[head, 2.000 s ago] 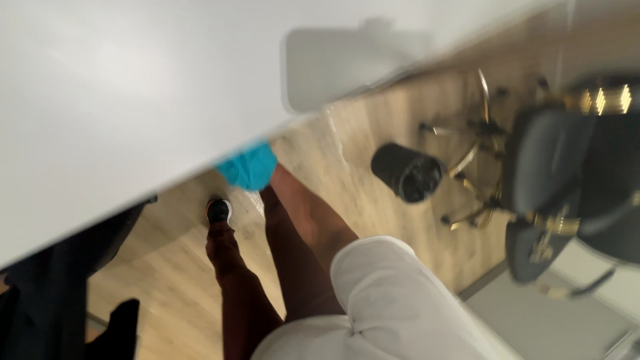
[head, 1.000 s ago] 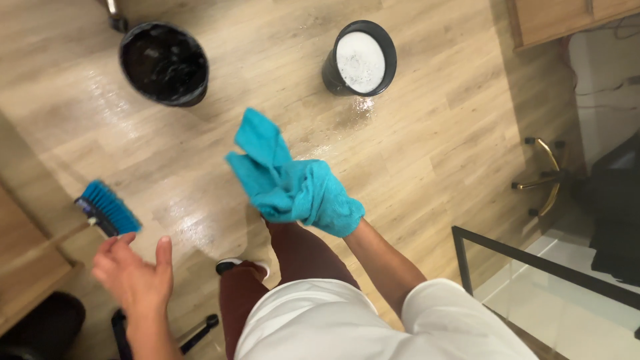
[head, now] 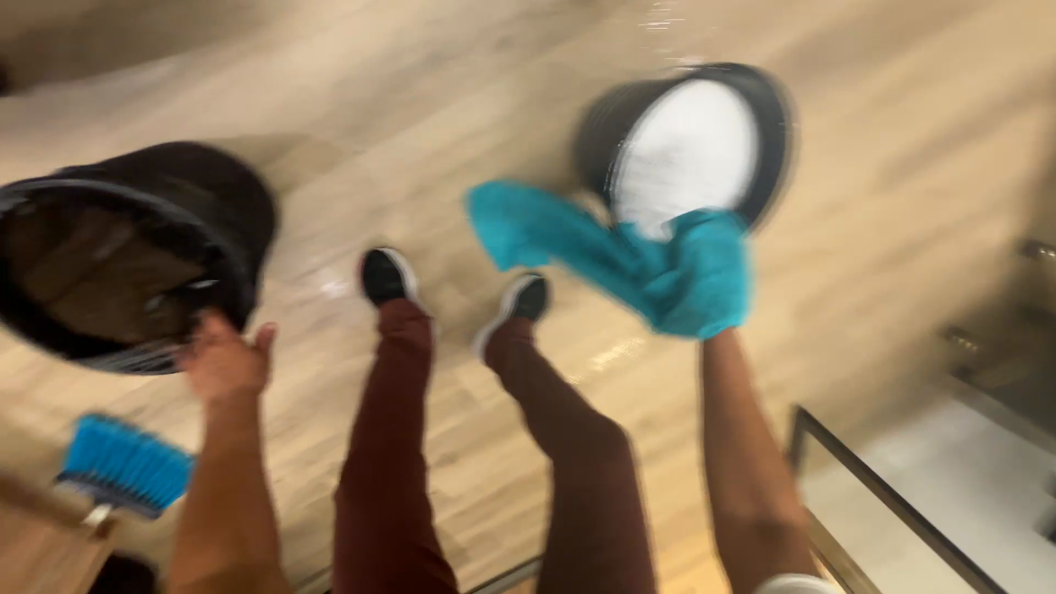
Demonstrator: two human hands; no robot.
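Turquoise cloth (head: 577,239) is bunched around my right hand (head: 701,276), covering its fingers, and a loose end trails to the left. Just beyond that hand is a black bucket (head: 598,136) with white foam (head: 689,157) inside. At the left stands a second black bucket (head: 227,186) holding dark liquid (head: 91,272). My left hand (head: 227,355) is at this bucket's near rim; blur hides whether its fingers grip the rim or only touch it.
A blue-bristled broom head (head: 128,462) lies at the lower left, near a wooden furniture edge (head: 41,536). My feet stand on the wood-look floor (head: 445,99) between the buckets. A dark-framed panel (head: 899,495) is at the lower right.
Since one second ago, my left hand has gone from near the broom head to the rim of the dark-liquid bucket. The cloth-covered hand is now beside the foam bucket. The view has moved a lot.
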